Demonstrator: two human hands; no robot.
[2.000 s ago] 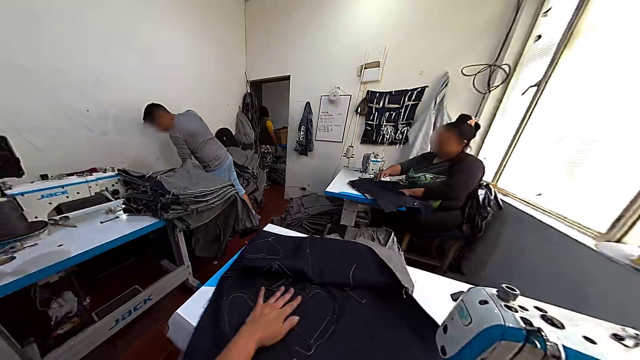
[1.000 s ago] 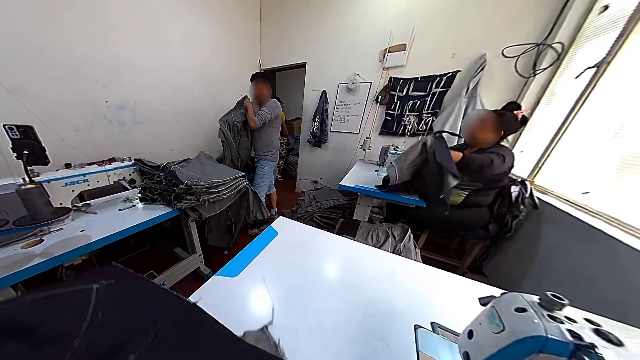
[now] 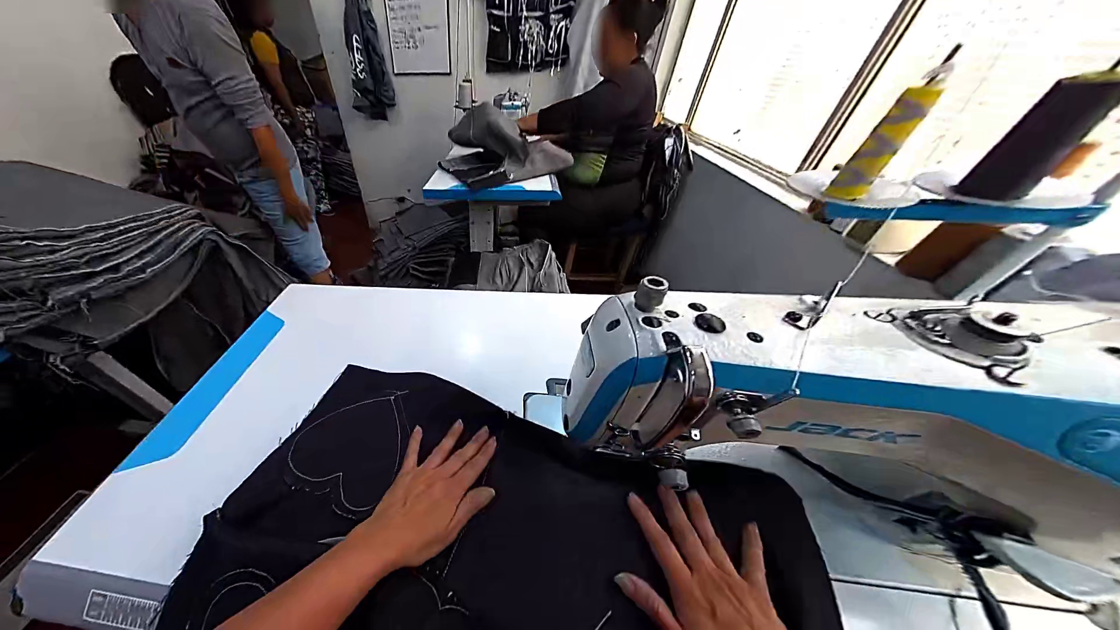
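Observation:
A dark fabric panel [image 3: 542,516] with white stitched heart outlines lies on the white sewing table [image 3: 394,332]. My left hand [image 3: 437,503] rests flat on it, fingers spread, beside a heart outline. Palm down, my right hand [image 3: 700,560] presses the same cloth just in front of the needle area, its fingertips near the presser foot. The Jack sewing machine [image 3: 639,367] stands over the panel's far edge; its head hides the needle. Neither hand grips the fabric.
Thread cones [image 3: 888,144] stand behind the machine at right. Stacked grey garment pieces [image 3: 105,271] lie at left. A person in a grey top [image 3: 206,79] stands beyond them; another person [image 3: 604,114] sits at a farther sewing table with grey cloth.
The dark fabric, at the lower left a second ago, now lies under the machine head with both hands on it. The standing person's hands are lowered and no longer hold up a garment.

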